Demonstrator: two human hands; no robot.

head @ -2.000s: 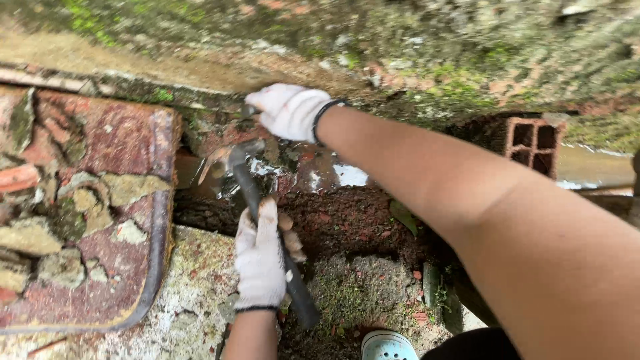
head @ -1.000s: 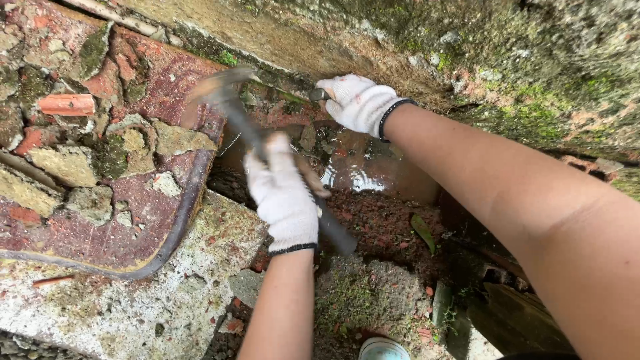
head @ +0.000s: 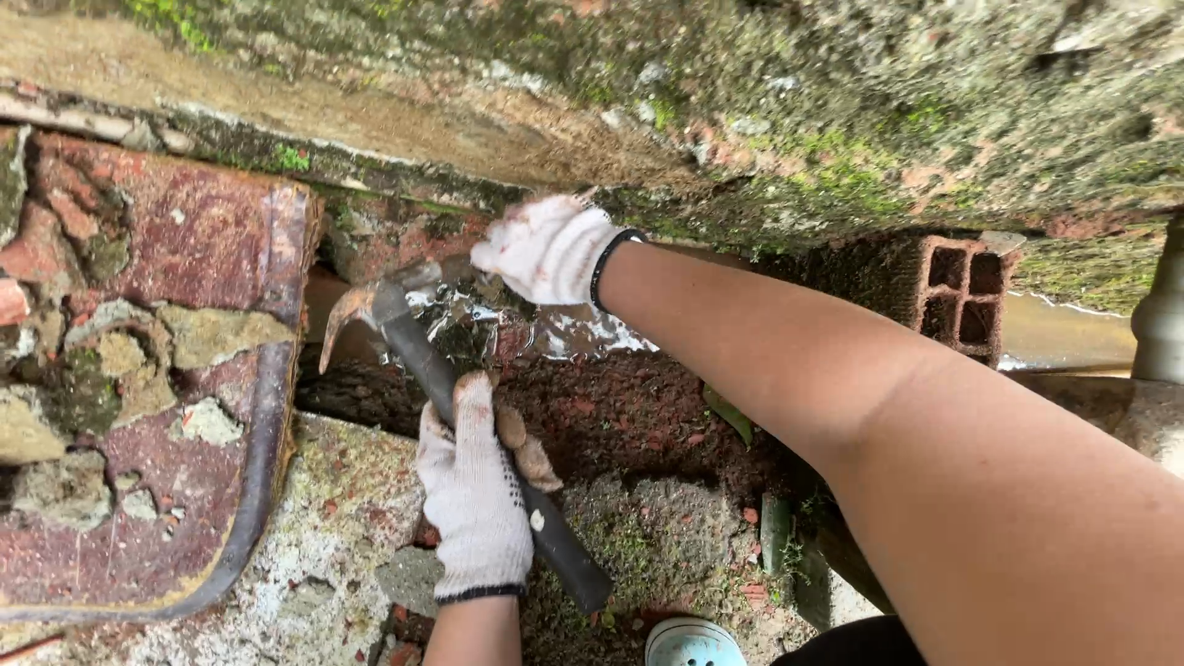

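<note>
My left hand [head: 476, 495], in a white knit glove with a black cuff, is closed round the dark handle of a claw hammer [head: 421, 347]. The hammer's claw points left and its striking end lies beside the fingers of my right hand [head: 550, 248]. That hand, gloved alike, is closed on a short dark rod-like tool [head: 458, 268], mostly hidden in the grip; its exact kind cannot be told. Under both hands runs a narrow trench with wet rubble and shiny water [head: 587, 333] at the foot of the wall.
A mossy wall [head: 786, 120] borders the trench. To the left, broken mortar pieces [head: 69, 486] lie on a red slab [head: 199, 462] with a rounded dark edge. A hollow brick [head: 962, 291] and a grey pipe [head: 1161, 314] are at right. A light blue shoe [head: 694, 643] shows at the bottom.
The hammer, blurred and raised away from my right hand one second ago, is now beside that hand's fingers. Both hands have kept their grips. The view has shifted.
</note>
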